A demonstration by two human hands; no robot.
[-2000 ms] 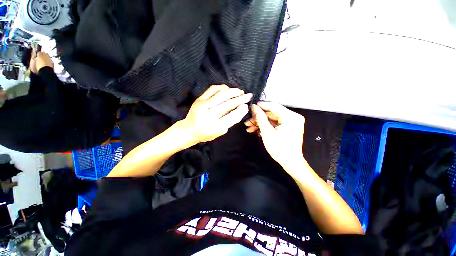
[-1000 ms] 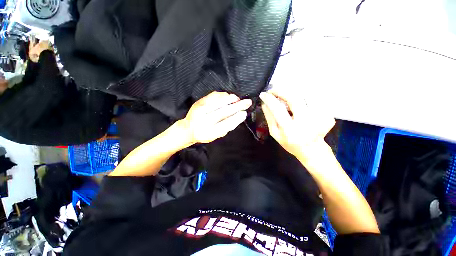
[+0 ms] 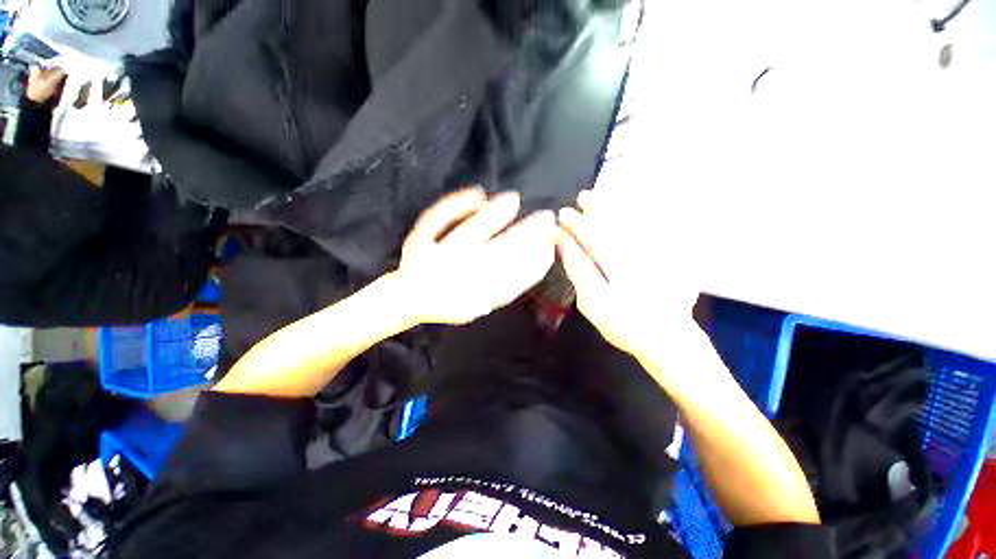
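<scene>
A large black garment piece (image 3: 339,120) with frayed edges lies bunched over the table and hangs toward my lap. My left hand (image 3: 475,257) lies at its near edge, thumb and fingertips closed on the cloth. My right hand (image 3: 623,273) is just to the right, its fingertips at the same cloth edge and almost touching my left fingertips. A small red thing (image 3: 552,314) shows below my fingertips, too blurred to name. The needle and presser foot are not in view.
The white table (image 3: 808,164) spreads to the right. A blue crate (image 3: 781,366) with black cloth stands below it at right, and another blue crate (image 3: 158,355) at left. Another person's dark sleeve (image 3: 87,240) is at far left. A round speaker-like grille (image 3: 94,9) is at top left.
Both hands stay near the cloth edge; the right fingers have shifted slightly and come closer to the left ones. The view has moved a little, and the person at left shows less.
</scene>
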